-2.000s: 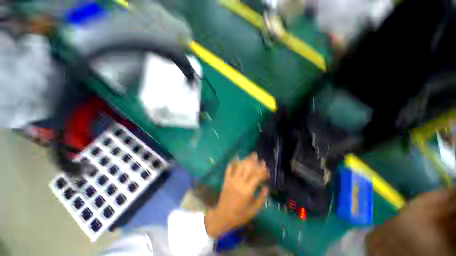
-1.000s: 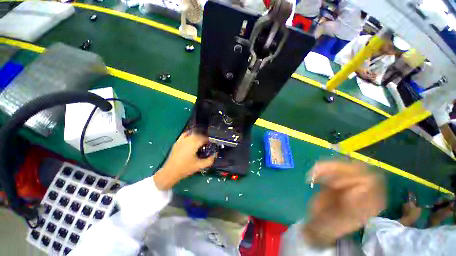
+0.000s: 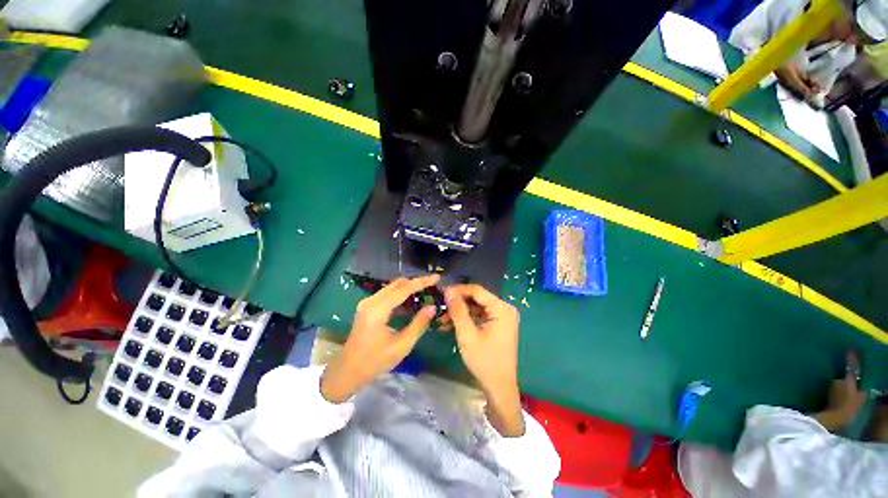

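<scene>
A small black unit (image 3: 428, 301) is held between both hands in front of the press base. My left hand (image 3: 388, 326) grips its left side with thumb and fingers. My right hand (image 3: 479, 329) has its fingertips at the unit's right side; whether it holds a tiny piece is too small to tell. The black press (image 3: 428, 88) stands just beyond, its fixture (image 3: 443, 219) littered with pale bits. The blue parts bin (image 3: 594, 277) with pale contents sits to the right of the press.
A thin silvery stick (image 3: 653, 307) and a blue item (image 3: 692, 403) lie to the right. A white box unit (image 3: 185, 185), black hose (image 3: 58, 165) and white compartment tray (image 3: 182, 360) with black units are left. Pale bits lie around the press base. Another person's sleeve (image 3: 789, 447) is lower right.
My right hand has moved left from the right side of the bench to the black unit. My left hand has drawn the unit slightly back from the press. The view has also shifted.
</scene>
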